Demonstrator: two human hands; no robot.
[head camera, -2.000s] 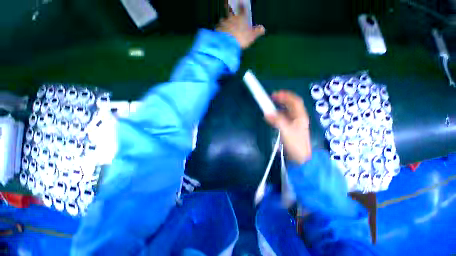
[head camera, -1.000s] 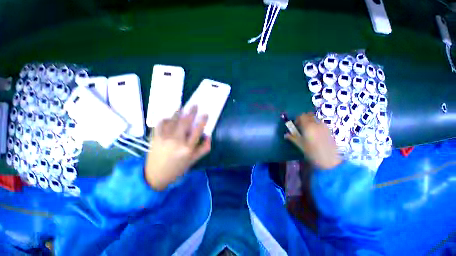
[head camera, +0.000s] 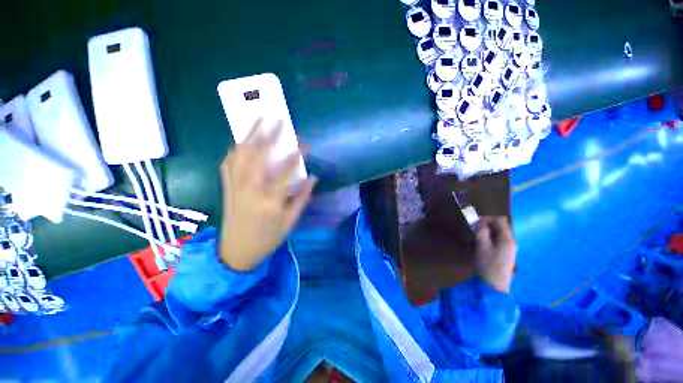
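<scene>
A white power bank (head camera: 243, 112) lies on the green bench with its small dark display window at the far end. My left hand (head camera: 260, 198) rests over its near part, fingers spread and slightly blurred. My right hand (head camera: 494, 250) is over the open brown carton (head camera: 449, 254) by my lap and pinches a small brush (head camera: 470, 215) with a pale handle. Its thin tip points up and away. The display window has no round cover over it.
More white power banks (head camera: 126, 97) are fanned at the left, their white cables (head camera: 150, 206) hanging toward the edge. A sheet of round lenses (head camera: 479, 82) lies at the right, another (head camera: 19, 262) at the far left. A red bin (head camera: 153, 269) is below the bench edge. A pinkish sleeve (head camera: 663, 351) shows lower right.
The view has shifted right and down. My right hand has moved from the bench to over the carton with the brush. My left hand has stayed on the nearest power bank.
</scene>
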